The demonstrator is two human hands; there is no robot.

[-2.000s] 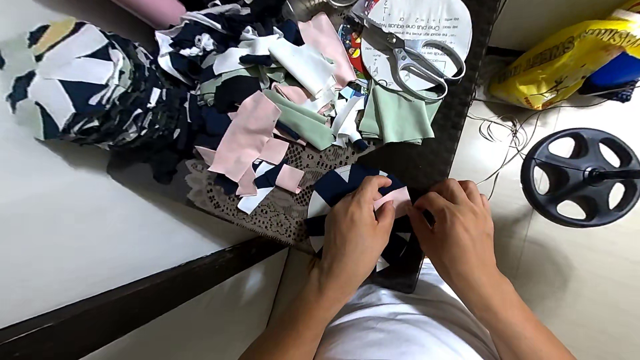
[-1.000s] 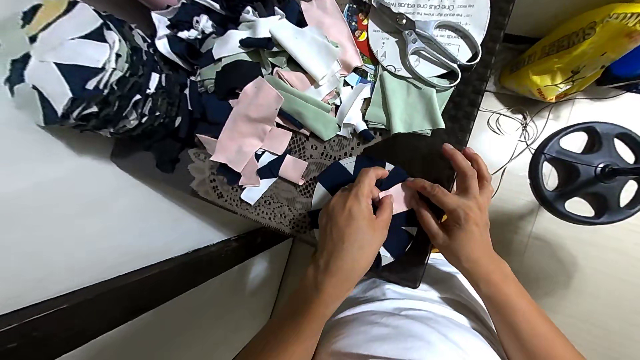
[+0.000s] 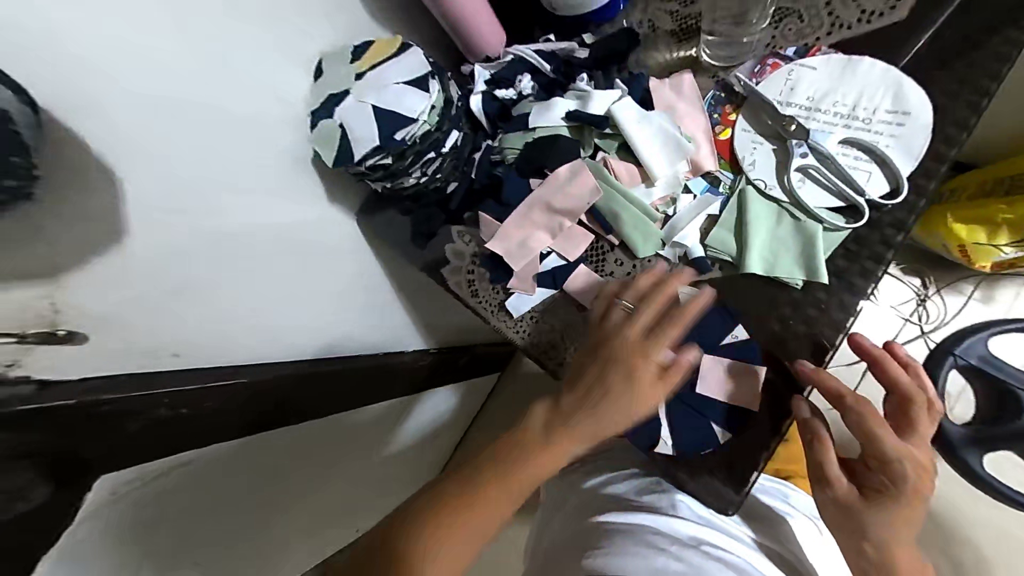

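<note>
A round piece covered in navy fabric scraps [image 3: 704, 420] lies near the table's corner, with a pink fabric scrap [image 3: 731, 382] on its right part. Over its left part is my left hand [image 3: 632, 352], blurred, fingers spread, holding nothing that I can see. My right hand [image 3: 876, 440] is off the table's right edge, fingers apart and empty. Beyond my left hand lies a heap of pink, green, white and navy fabric scraps [image 3: 544, 212]. Scissors with grey handles [image 3: 828, 172] rest on a white paper circle [image 3: 904, 116] bearing writing, beside folded green fabric [image 3: 772, 240].
A tall stack of patchwork fabric rounds [image 3: 376, 112] stands left of the heap. A clear glass container [image 3: 734, 32] and a pink cylindrical object [image 3: 468, 24] are at the back. A yellow bag [image 3: 980, 216] and a black wheel-like object [image 3: 980, 400] are at the right.
Both hands have come off the pink scrap, which now lies uncovered on the round. My left hand has moved toward the heap, and my right hand away to the right. The view has shifted.
</note>
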